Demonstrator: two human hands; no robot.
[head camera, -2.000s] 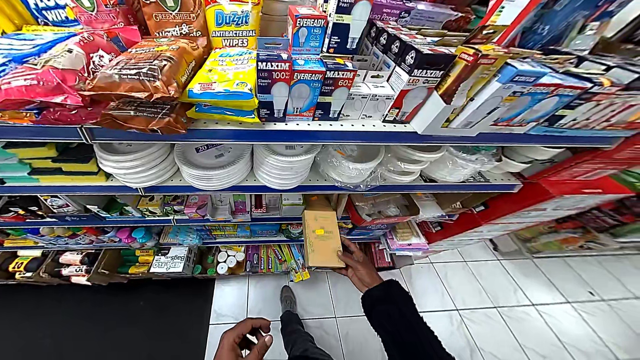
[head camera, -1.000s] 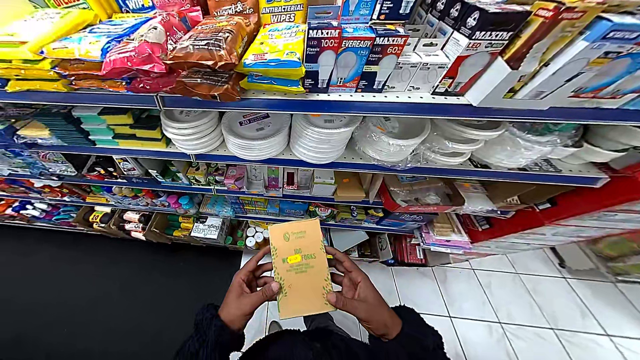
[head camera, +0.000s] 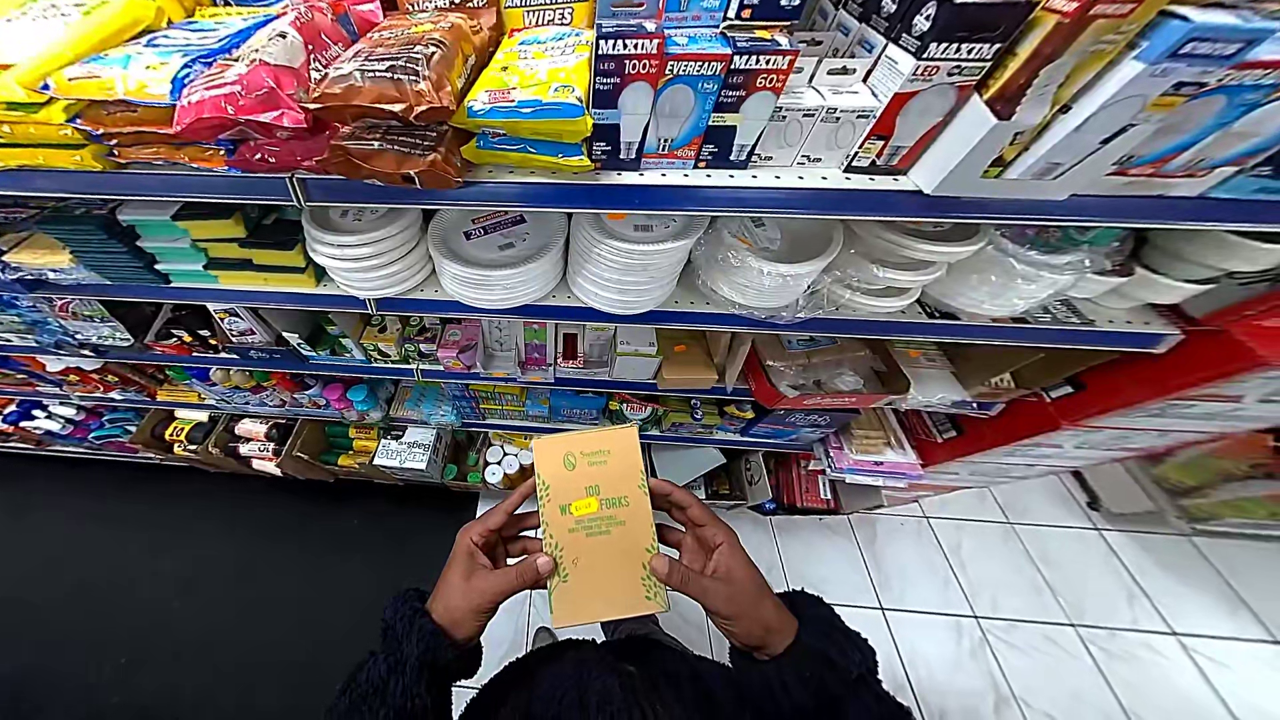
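Observation:
A flat kraft-brown cardboard box of wooden forks (head camera: 600, 560), with green print and a small yellow sticker, is held upright before my body, its printed face toward me. My left hand (head camera: 490, 565) grips its left edge, with the thumb on the front face. On the right edge my right hand (head camera: 715, 570) holds it in the same way, fingers behind and thumb in front. Both sleeves are dark and fluffy. The fingers behind the box are partly hidden.
Blue-edged shop shelves (head camera: 640, 200) run across the view, with stacked white paper plates (head camera: 500, 250), light bulb boxes (head camera: 680, 110) and wipes packs (head camera: 535, 85). Lower shelves hold sponges (head camera: 250, 245) and small cartons. White floor tiles (head camera: 960, 565) lie at right, a black floor area (head camera: 200, 590) at left.
Two seconds ago only my right hand held the box, near the lower shelves, with my left hand apart from it. Now both hands hold it close to my body.

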